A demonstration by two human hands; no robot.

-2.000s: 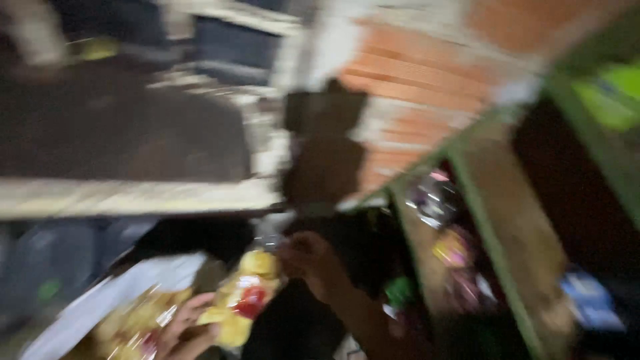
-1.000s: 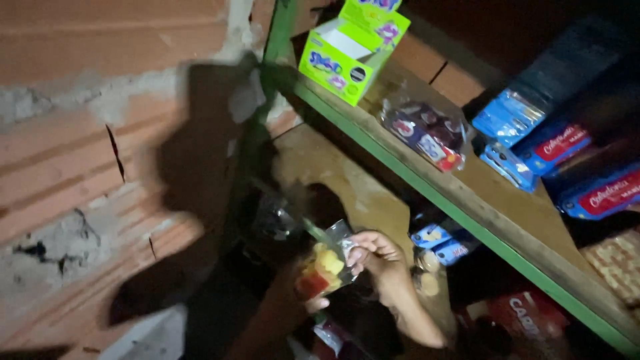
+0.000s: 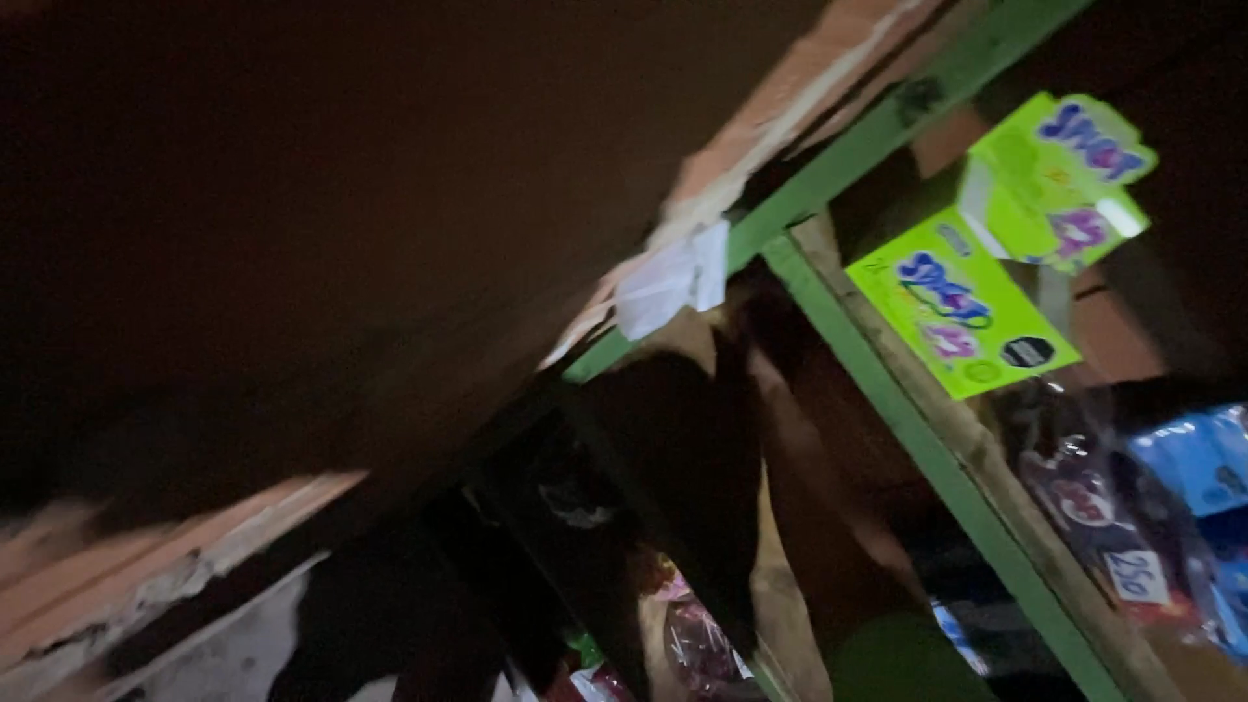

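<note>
A forearm, seemingly my right, rises dimly through the shadow at centre. My right hand (image 3: 736, 317) is at its upper end, close beside a crumpled whitish sheet or piece of plastic (image 3: 673, 283) at the green shelf frame. Darkness hides the fingers, so whether they grip the sheet cannot be told. My left hand cannot be made out; a large dark shape lies below the sheet. The small clear bag with yellow and red contents from the earlier views is not visible.
A green shelf edge (image 3: 907, 439) slants down rightward. Beyond it are an opened lime-green carton (image 3: 960, 302), a clear bag of dark packets (image 3: 1077, 497) and blue packages (image 3: 1194, 458). Wrapped goods (image 3: 702, 643) lie lower down. A brick wall (image 3: 770, 117) runs diagonally behind.
The view has swung considerably. A second ago both hands were at the small clear bag; now one arm reaches up to the whitish sheet by the frame, and the bag is out of sight.
</note>
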